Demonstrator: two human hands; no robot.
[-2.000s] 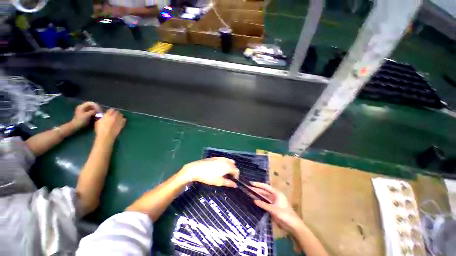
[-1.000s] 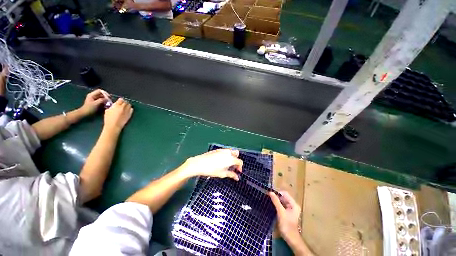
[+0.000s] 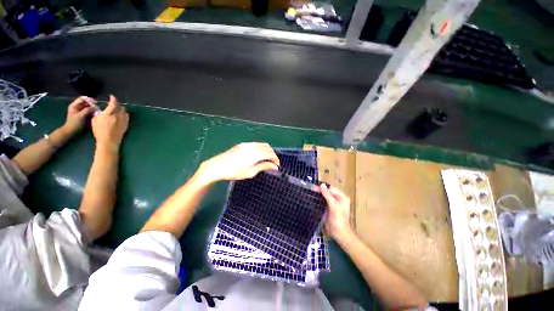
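A dark adhesive sheet with a white grid (image 3: pixel 273 215) is held tilted by its far edge, over a stack of like gridded sheets (image 3: pixel 228 252) on the green bench. My left hand (image 3: pixel 246 163) grips the far left part of its edge, with the fingertips curled over and partly hidden. My right hand (image 3: pixel 336 209) pinches the far right corner between thumb and fingers. A pale strip shows along the edge between my hands. I cannot make out any single small pad.
Brown cardboard (image 3: pixel 395 212) lies right of the sheets, with a white strip of round parts (image 3: pixel 477 237) and a white fan (image 3: pixel 531 234). A belt (image 3: pixel 243 79) runs beyond, carrying black cylinders (image 3: pixel 430 121). A painted post (image 3: pixel 404 73) rises there. A neighbour's hands (image 3: pixel 100 118) are at left.
The held sheet now stands out tilted from the stack, its far edge spanning both hands. The view has tipped downward. A black cylinder has come out from behind the post, on its right.
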